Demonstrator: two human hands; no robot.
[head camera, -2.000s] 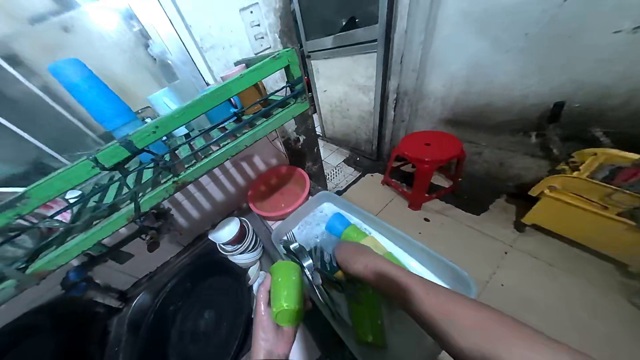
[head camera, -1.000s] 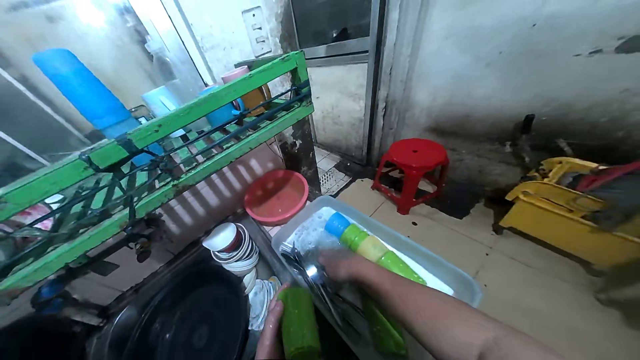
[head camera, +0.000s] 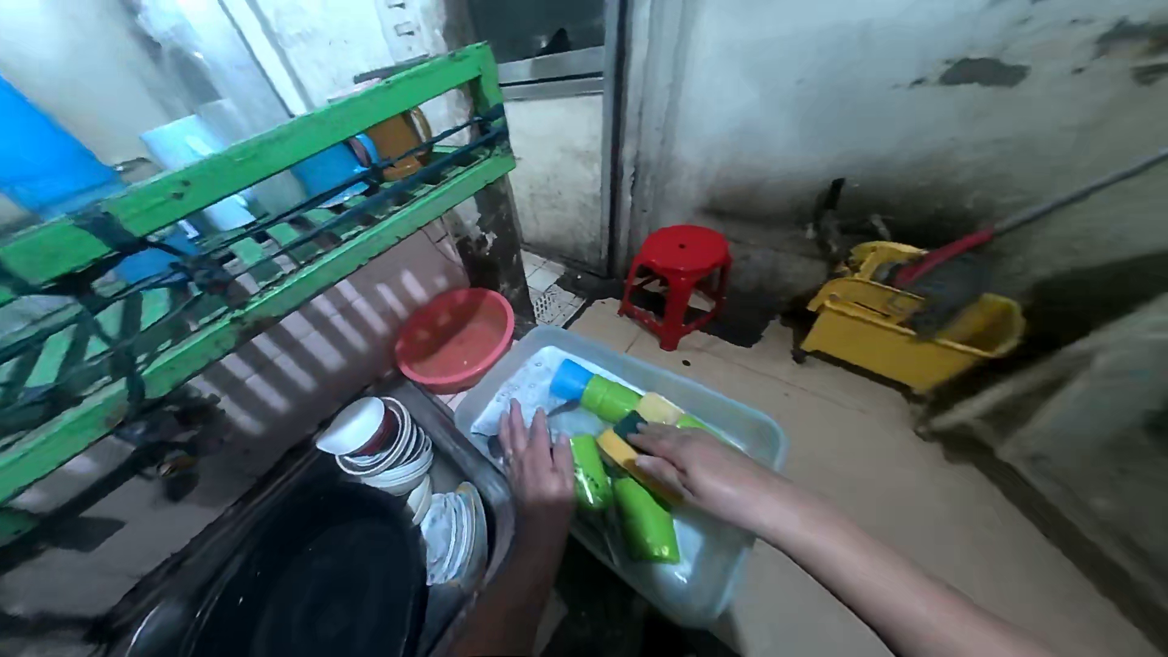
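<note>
My right hand grips a yellow sponge with a dark green scouring side, over a translucent plastic tub. Fingers spread, my left hand lies inside the tub's left side, touching or right beside a green plastic cup. Whether it holds the cup is not plain. Another green cup lies below the sponge. Along the tub's far side rests a row of cups, with a blue one, a green one and a pale yellow one. A whitish patterned sheet or tray lies at the tub's far left end.
Left of the tub, a sink holds stacked bowls, plates and a large black basin. A red basin sits behind. A green rack holds cups and mugs. Beyond stand a red stool and a yellow mop bucket.
My left hand has moved from the sink's edge into the tub, and the green cup it held outside is now within the tub. The sponge shows in my right hand now.
</note>
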